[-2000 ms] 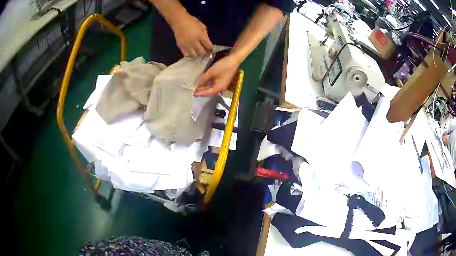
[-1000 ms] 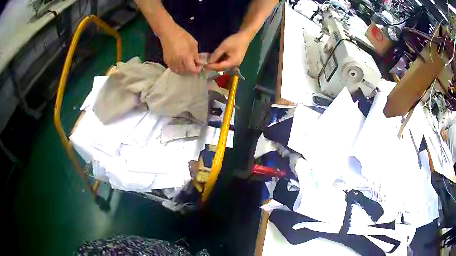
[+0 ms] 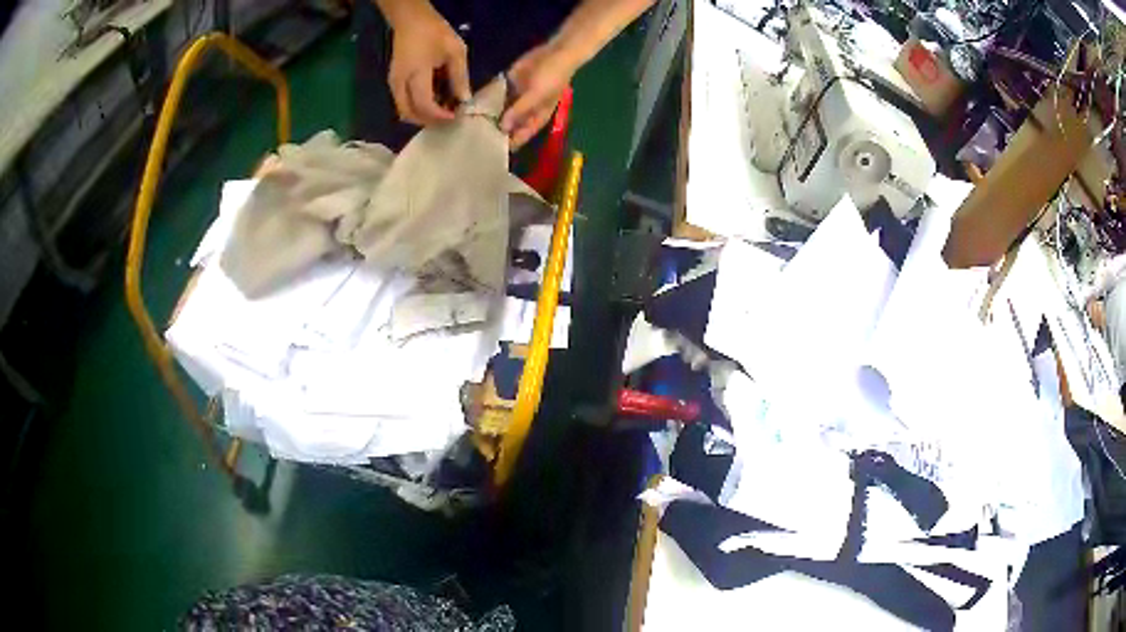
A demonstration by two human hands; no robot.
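Note:
Neither of my own hands is in the picture. In front of me stands a trolley with a yellow tubular frame (image 3: 543, 333), loaded with white cut pieces (image 3: 309, 383). A grey-beige cloth (image 3: 432, 185) lies over the pieces. Its upper corner is lifted and pinched by the two bare hands (image 3: 429, 68) of another person in dark clothes, who stands on the trolley's far side. Dark pieces show at the trolley's right side. Whether that person holds anything small besides the cloth, I cannot tell.
On the right, a white table (image 3: 716, 136) bears a white sewing machine (image 3: 852, 148), white sheets or pieces (image 3: 803, 296) and black and white strips (image 3: 790, 543). A red object (image 3: 657, 405) sticks out at its edge. Speckled dark fabric (image 3: 333, 607) shows at the bottom.
The other person's hands have moved up and slightly left, raising the cloth's corner. The view has shifted a little, so trolley and table sit slightly further left and higher.

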